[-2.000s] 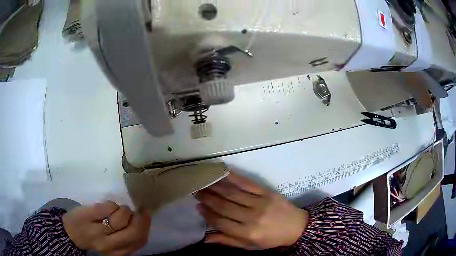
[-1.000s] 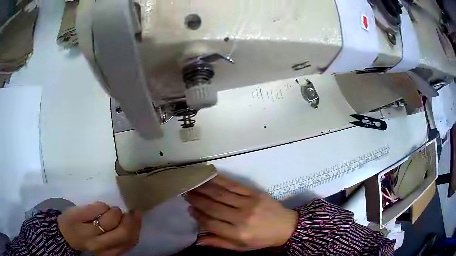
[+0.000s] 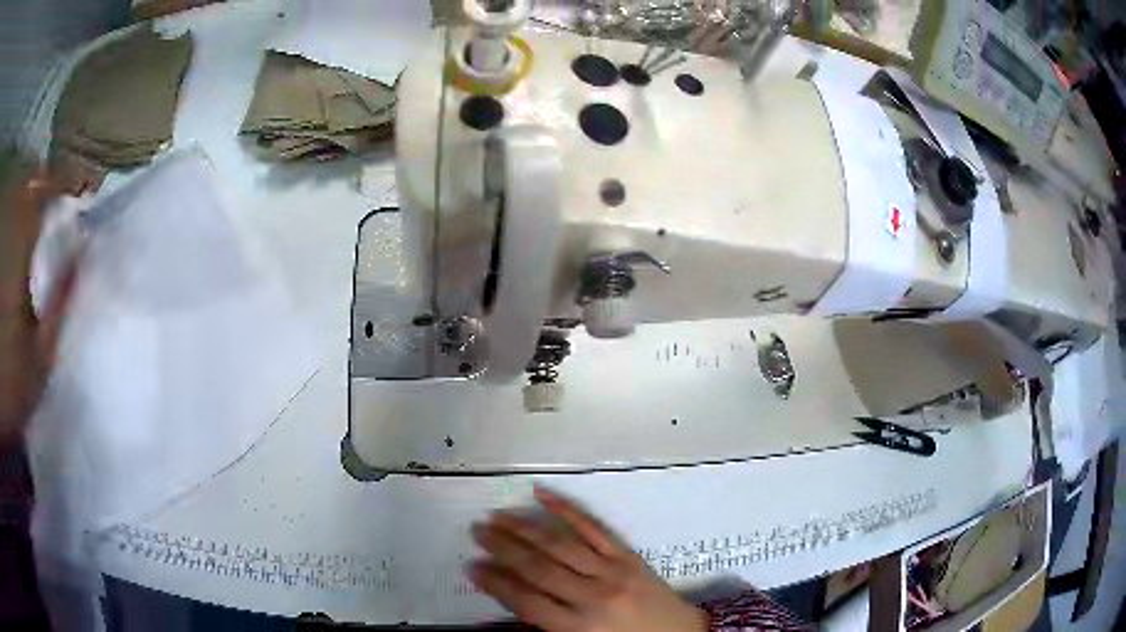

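White fabric panels [image 3: 173, 358] lie left of the sewing machine [image 3: 729, 198]. My left hand [image 3: 27, 296] is at the far left edge, blurred and partly cut off. Its fingers are closed on the raised left edge of a white panel. My right hand [image 3: 571, 565] is empty, slightly blurred, with fingers spread over the ruler at the table's front edge. The khaki piece held earlier cannot be made out in either hand. The presser foot area is largely hidden behind the machine head.
Khaki stacks [image 3: 124, 99] lie at the back left, with more khaki pieces [image 3: 319, 109] beside them. Black thread snips [image 3: 896, 436] lie right of the bed, near a khaki piece [image 3: 908, 364]. An open box [image 3: 1045, 543] is at the lower right. A control panel [image 3: 1006, 68] stands behind.
My left hand has moved from the lap side up to the far left and off the khaki piece. My right hand has let go of the work. The view has shifted to show more table and machine.
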